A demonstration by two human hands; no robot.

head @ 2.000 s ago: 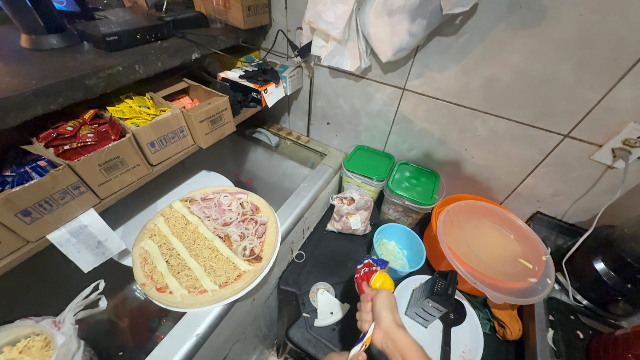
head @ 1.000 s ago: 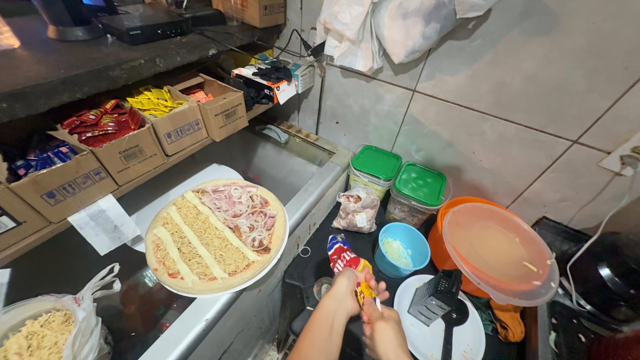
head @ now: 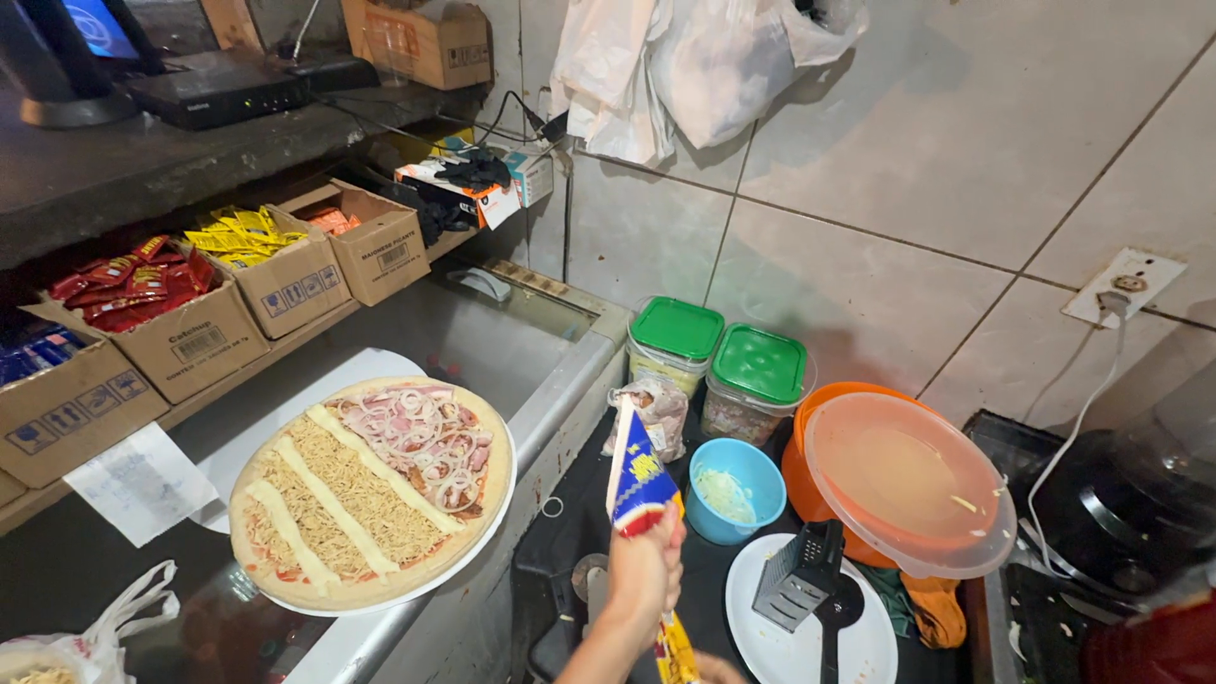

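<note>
My left hand is closed around a blue, red and yellow printed plastic piping bag, whose pointed end stands up toward the wall. The bag's yellow lower part hangs below that hand, and my right hand is beside it at the bottom edge, mostly out of frame; its grip is hard to see. To the left, a pizza lies on a white plate across a freezer's edge. Shredded chicken with pale creamy stripes covers one side; ham, sliced onion rings and sausage-like pieces cover the other.
A blue bowl of shredded cheese, green-lidded tubs, an orange bowl with a translucent lid, and a white plate holding a box grater and black spoon stand rightward. Sachet boxes line the shelf.
The piping bag has turned from lying slanted between both hands to pointing upward in my left hand. My right hand has moved down toward the bottom edge.
</note>
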